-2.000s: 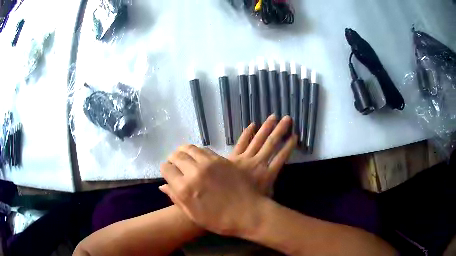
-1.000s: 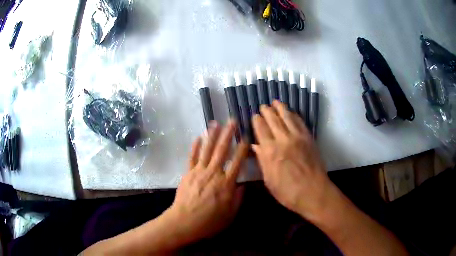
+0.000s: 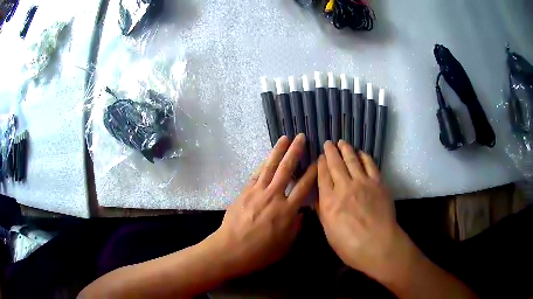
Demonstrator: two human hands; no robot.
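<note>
Several dark grey capped tubes [image 3: 321,111] with white tips at their far ends lie side by side in one close row on the white foam sheet [image 3: 234,52]. My left hand [image 3: 266,204] rests palm down over the near ends of the left tubes, its fingers spread a little. My right hand [image 3: 357,210] lies palm down over the near ends of the right tubes, its fingers on top of them. Neither hand is closed around a tube. The near ends of most tubes are hidden under the fingers.
A black coil in clear plastic [image 3: 137,125] lies left of the row. A black cable bundle with a plug [image 3: 461,99] lies to the right, a bagged bundle [image 3: 520,105] beyond it. A black coil with a yellow end [image 3: 350,14] is at the far side. Wooden timber [image 3: 472,215] shows below the edge.
My hands were crossed, then moved apart and now lie side by side on the tubes. The leftmost tube, set apart before, now lies close against the others. The view has shifted slightly.
</note>
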